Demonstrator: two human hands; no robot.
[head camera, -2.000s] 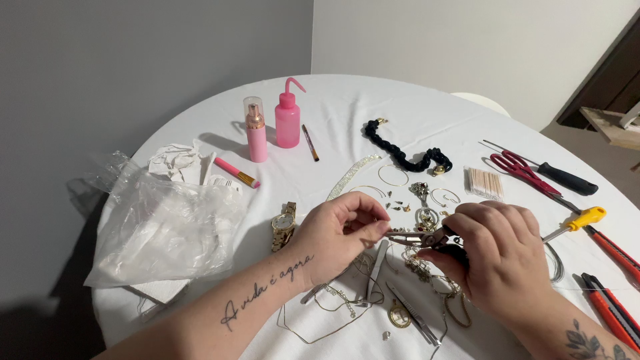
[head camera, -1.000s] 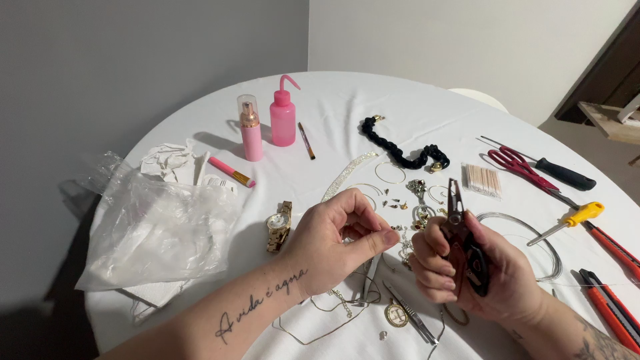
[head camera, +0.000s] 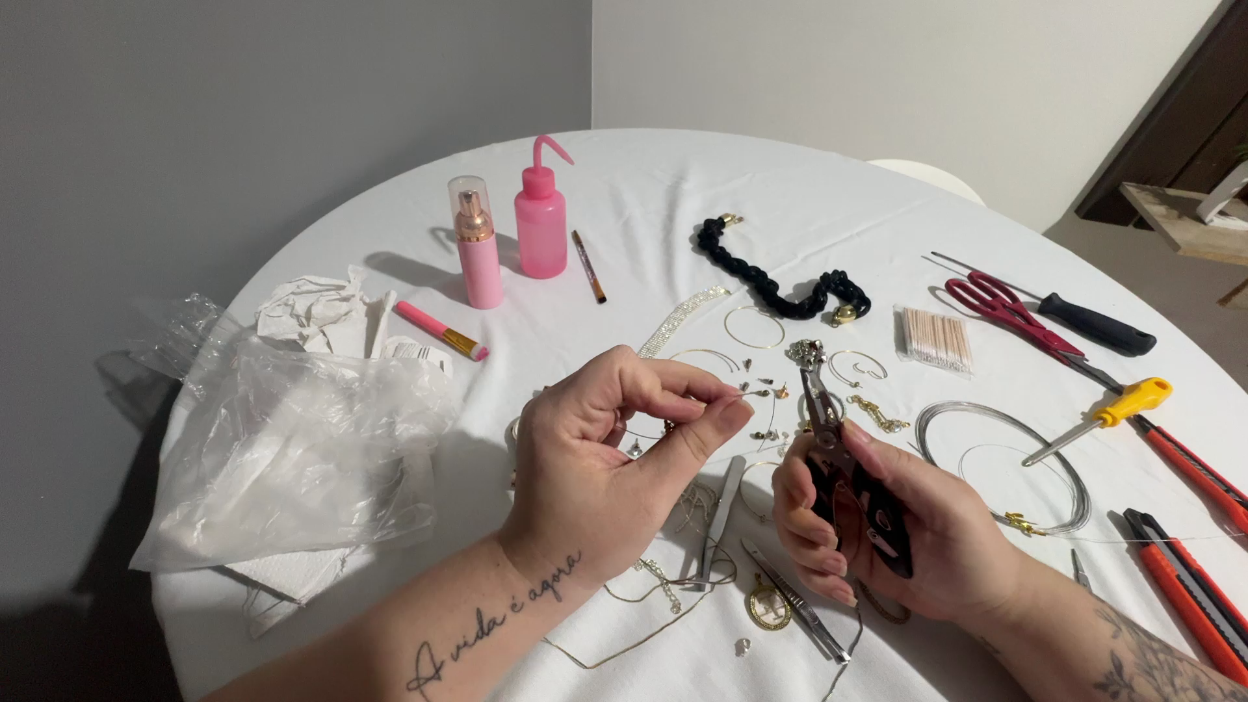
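Observation:
My left hand (head camera: 624, 448) pinches a thin piece of wire (head camera: 753, 393) between thumb and index finger, its tip sticking out to the right. In my right hand (head camera: 907, 517) are dark-handled pliers (head camera: 829, 429), jaws pointing up, a short way right of the wire. Under and around both hands lie small metal jewelry parts, thin chains, metal tweezers (head camera: 721, 517), a second pair of tweezers (head camera: 795, 600) and a round gold-colored pendant (head camera: 768, 604). My left hand hides part of the jewelry. A coil of wire (head camera: 1077, 487) lies right of the pliers.
Plastic bag (head camera: 292, 448) and pink brush (head camera: 441, 330) at left; pink spray bottle (head camera: 476, 253) and pink squeeze bottle (head camera: 541, 229) behind. Black braided necklace (head camera: 780, 297), cotton swabs (head camera: 934, 339), red-handled scissors (head camera: 1009, 312), black-handled screwdriver (head camera: 1097, 324), yellow-handled screwdriver (head camera: 1131, 402) and red utility knife (head camera: 1185, 595) toward the right.
Two seconds ago the pliers' jaws were at my left fingertips; my right hand has since drawn them away to the right and turned them upward. My left hand keeps its pinch.

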